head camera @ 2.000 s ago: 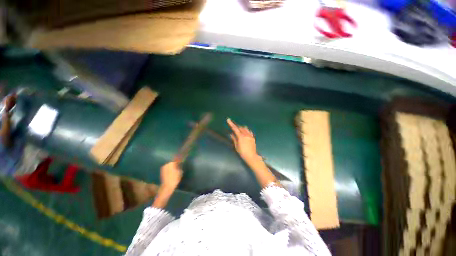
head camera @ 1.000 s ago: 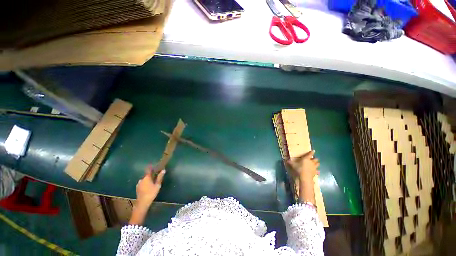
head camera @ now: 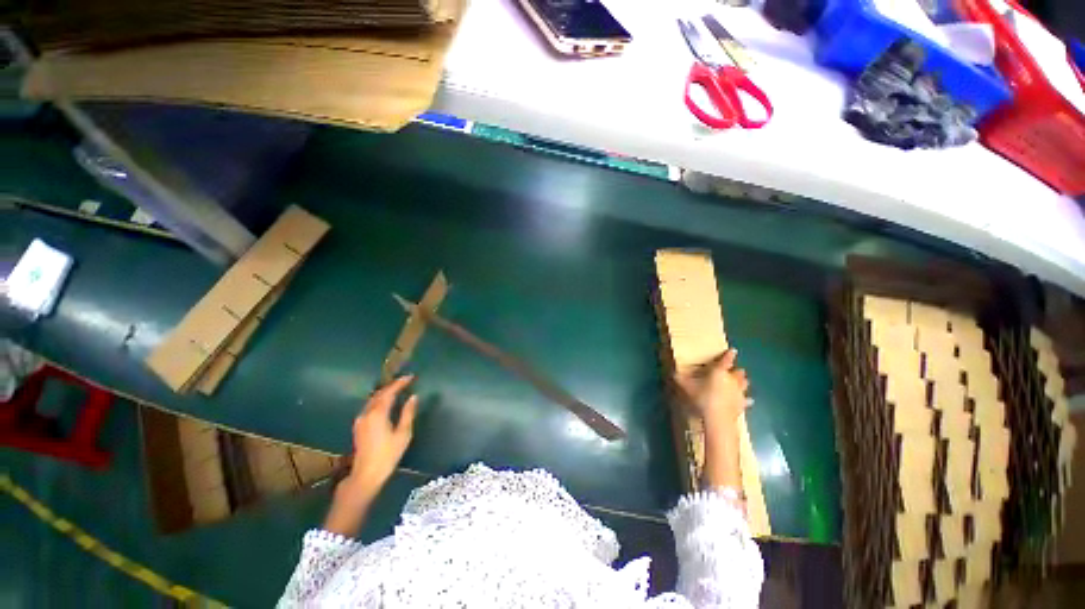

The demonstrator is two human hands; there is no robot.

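Two slotted divider strips stand crossed on edge on the green bench: a short one [head camera: 413,336] and a long thin-looking cross piece [head camera: 520,371]. My left hand [head camera: 381,431] is at the near end of the short strip, fingers apart; whether it touches the strip is unclear. My right hand [head camera: 714,389] lies on the working pile of strips [head camera: 692,306] to the right, fingers bent over its edge; whether it grips a strip is hidden. A small pile of shorter divider strips [head camera: 242,297] lies slanted at the left.
Stepped strip stockpile [head camera: 934,440] at far right. White shelf [head camera: 619,113] above holds a phone [head camera: 577,24], red-handled scissors [head camera: 727,95], bins and a black bag. Brown sheets [head camera: 238,71] stand upper left. An open carton [head camera: 220,470] and red stool [head camera: 54,416] are below the bench.
My right hand has moved from near the crossed strips to the working pile. My left hand has loosened from the short strip and opened. The view has also shifted.
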